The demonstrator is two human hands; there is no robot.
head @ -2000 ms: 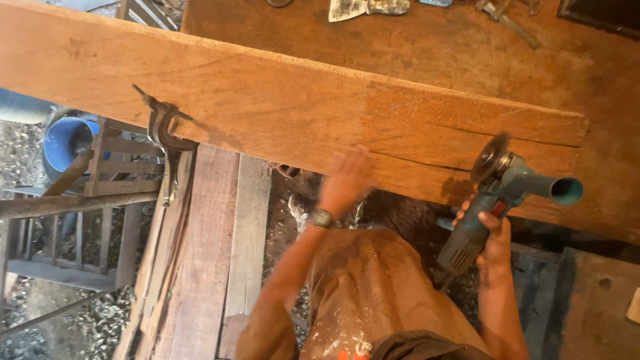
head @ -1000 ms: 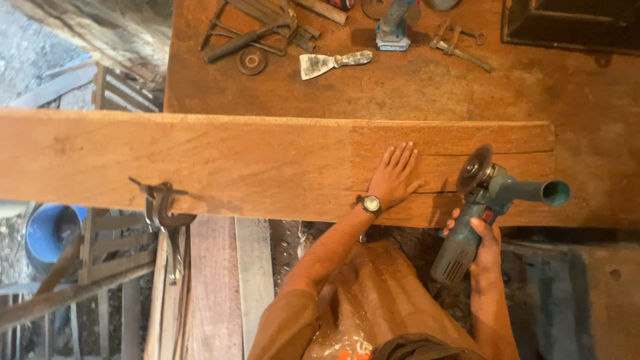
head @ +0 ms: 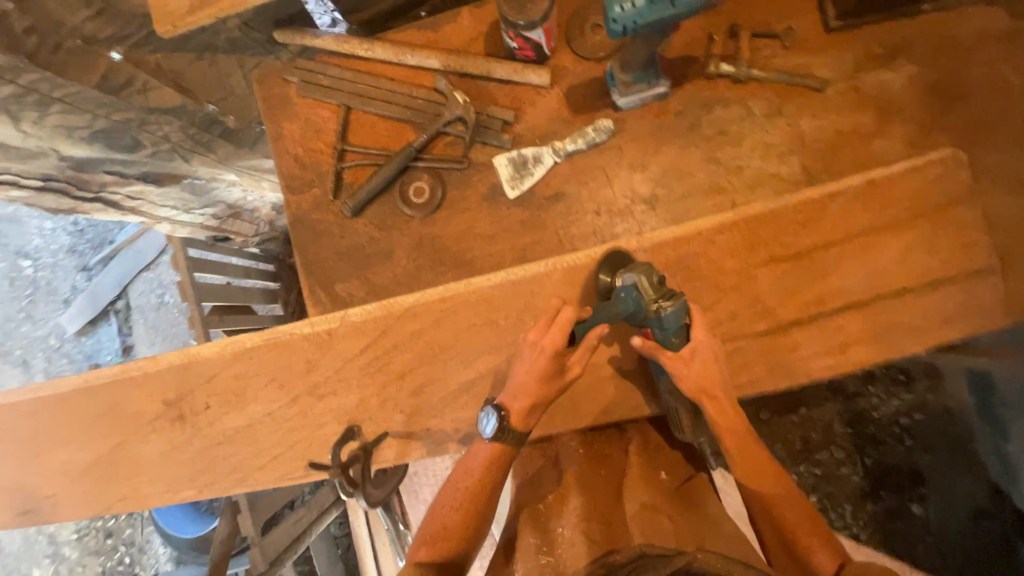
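A long wooden plank (head: 448, 344) lies across the workbench (head: 720, 160), with a dark crack running along its right part. Over its middle is a teal angle grinder (head: 668, 316), its disc (head: 614, 270) near the plank's far edge. My right hand (head: 696, 356) is wrapped around the grinder's body, thumb beside a red switch. My left hand (head: 552, 356), with a watch on the wrist, is at the grinder's side handle, fingers around its end. Whether the disc touches the wood or spins I cannot tell. A metal C-clamp (head: 364, 472) grips the plank's near edge at left.
On the bench beyond the plank lie a claw hammer (head: 408, 152), a loose disc (head: 420, 193), a putty knife (head: 552, 158), metal strips (head: 400, 96), a cordless tool (head: 640, 56), a can (head: 528, 28) and a small clamp (head: 760, 68). A blue bucket (head: 186, 524) stands below at left.
My left hand has left the plank's surface and taken the grinder's side handle. The grinder has moved from the plank's right part to farther left along it. The view has turned.
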